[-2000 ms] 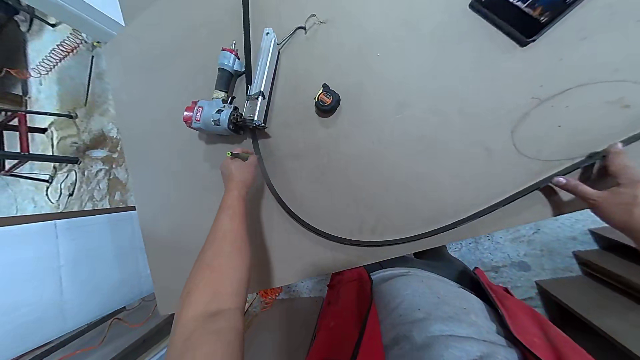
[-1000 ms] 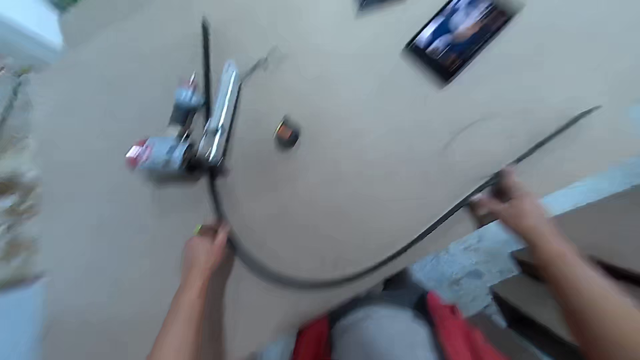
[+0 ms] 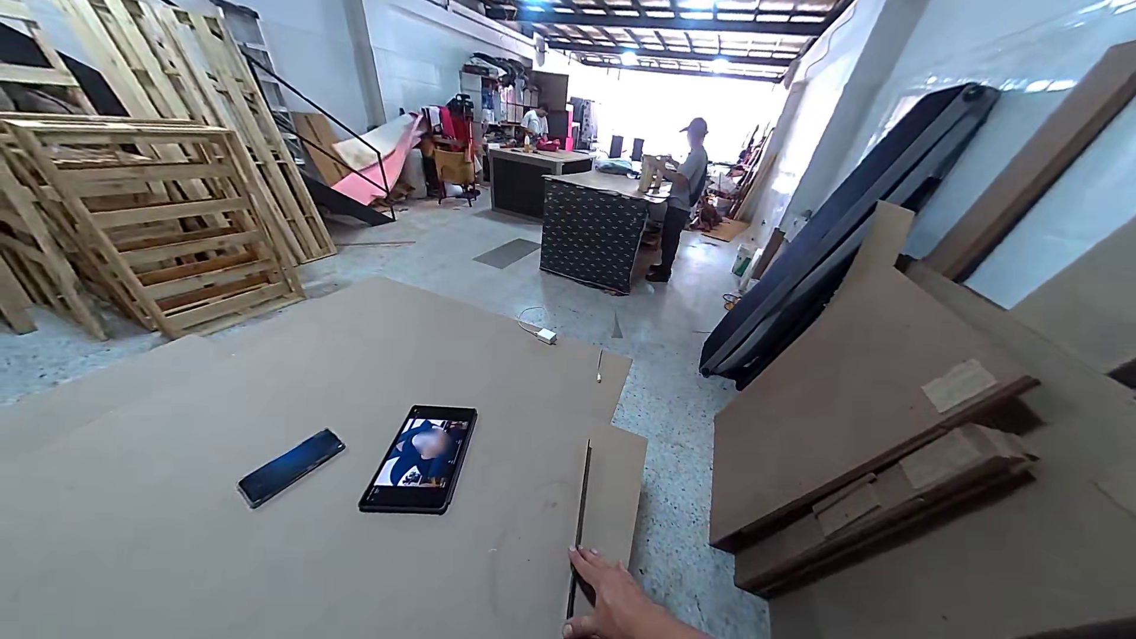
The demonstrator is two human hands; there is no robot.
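Note:
At the bottom right of the head view, my right hand (image 3: 612,596) lies on a thin dark flexible strip (image 3: 583,497) near the edge of the brown board (image 3: 293,355). Its fingers are around the strip, whose far end runs away from me along the board. My left hand is outside the view. Left of the strip, a tablet (image 3: 419,460) with a lit screen lies on the board, and a dark smartphone (image 3: 291,467) lies beside it.
A white charger (image 3: 545,335) with a cable lies on the far board edge. Stacked brown panels (image 3: 852,399) stand close on the right, before a dark padded piece (image 3: 843,231). Slatted wooden frames (image 3: 177,222) lean at left. A person (image 3: 688,195) stands at a farther table (image 3: 612,182).
The view has swung up and right, so my left hand, the nail gun and the tape measure are out of view. My right hand is still at the strip.

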